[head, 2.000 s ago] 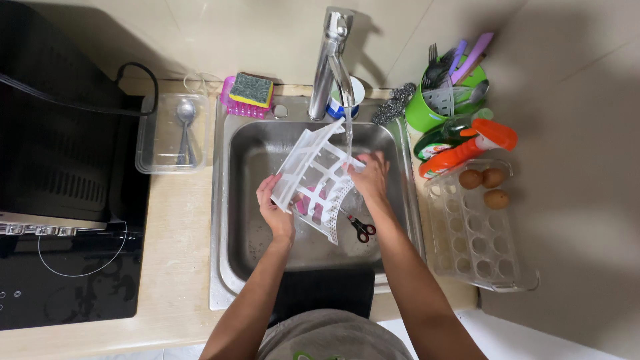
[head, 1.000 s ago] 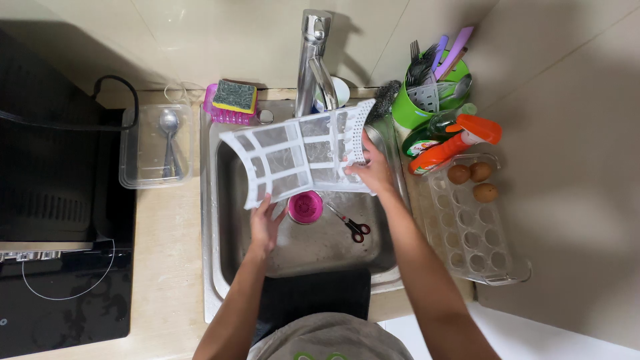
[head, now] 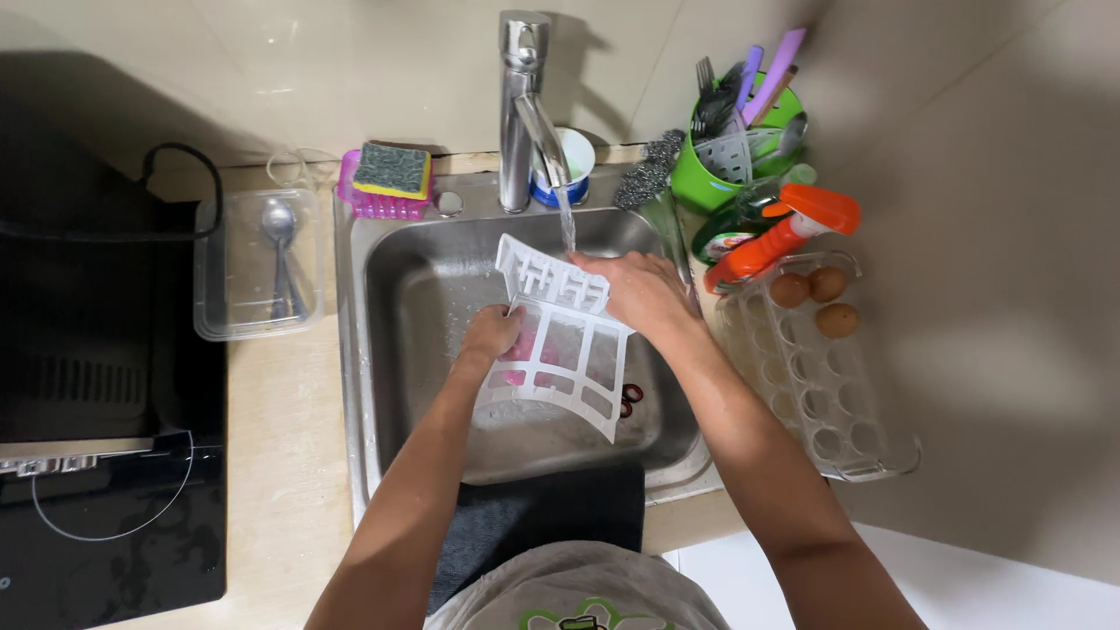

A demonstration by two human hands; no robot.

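Observation:
A white plastic mesh filter frame (head: 567, 308) is held tilted over the stainless steel sink (head: 420, 437). My left hand (head: 495, 332) grips its left edge, while my right hand (head: 646, 287) is on its upper right part. Water runs from the chrome faucet (head: 523, 114) down beside my right fingertips. Through the mesh shows a pink round thing (head: 516, 346) in the basin, partly hidden. The red-and-black handles of scissors (head: 631, 394) stick out to the right of the frame, their blades hidden behind it.
Behind the sink sit a sponge (head: 392, 170) on a pink holder, a white-and-blue container (head: 573, 162) and steel scourers (head: 649, 171). Right are a green utensil holder (head: 700, 179), orange spray bottle (head: 757, 258) and egg tray (head: 814, 402) with eggs. Left, a plastic container (head: 254, 302) holds spoons.
The frame was held wide and raised a second ago, with the pink thing and scissors in plain sight. Now it is turned and covers part of both, its upper end near the running water.

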